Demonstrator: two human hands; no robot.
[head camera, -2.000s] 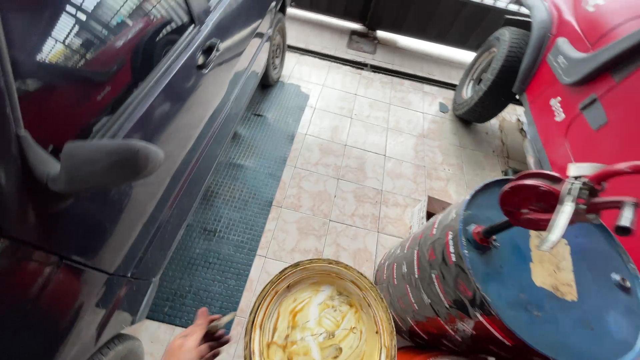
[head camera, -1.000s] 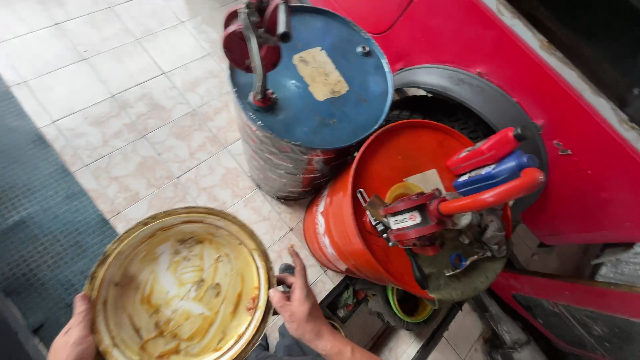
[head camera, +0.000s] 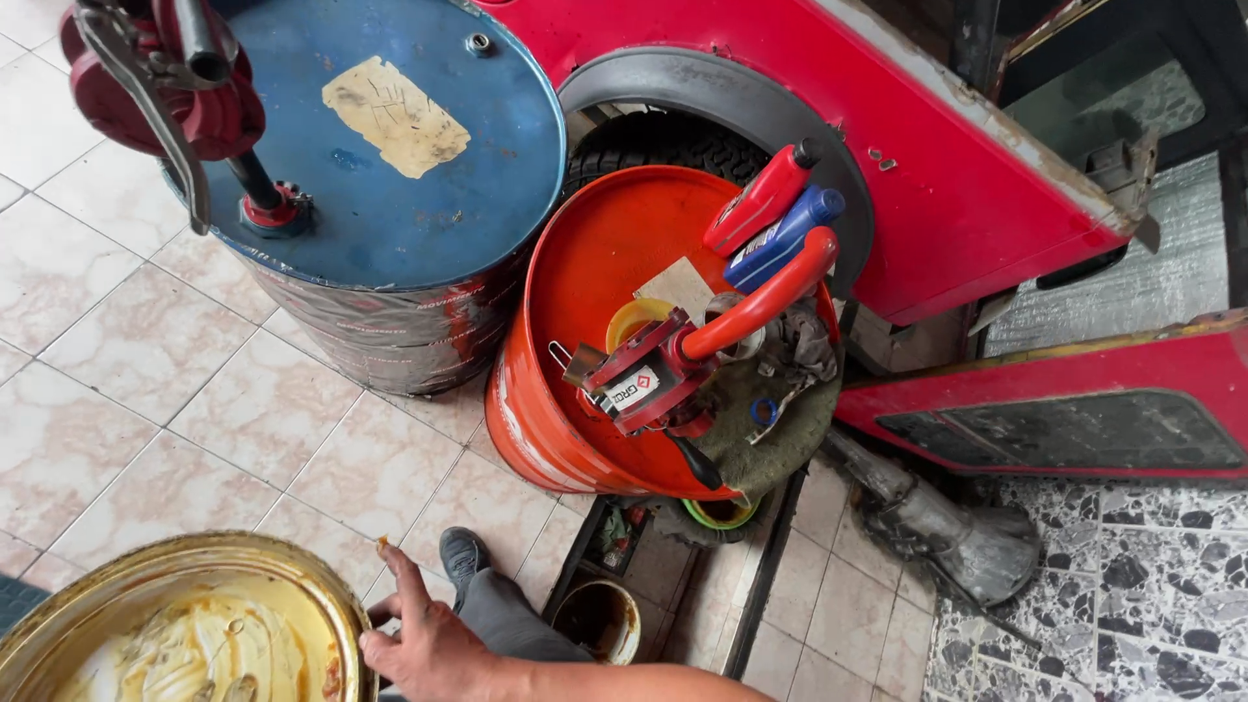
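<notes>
A round pail of yellowish grease (head camera: 210, 634), with a worn golden rim, fills the lower left corner in the head view. My right hand (head camera: 429, 634) is just right of this rim, its index finger raised with a dab of amber grease on the tip. The thumb and other fingers are partly bent close to the rim; whether they touch it is unclear. Nothing shows held in this hand. My left hand is out of view.
A blue drum (head camera: 390, 224) with a red hand pump (head camera: 161, 88) stands beside an orange drum (head camera: 575, 419), which bears a Groz pump (head camera: 643, 385), bottles (head camera: 765, 200) and rags. Behind is a red vehicle body (head camera: 936, 166). A dirty container (head camera: 597, 624) sits on a low frame near my shoe (head camera: 463, 556).
The view has swung right, from the dark car to the drums. My left hand, at the pail's left side one second ago, is out of view. My right index finger now points up beside the rim.
</notes>
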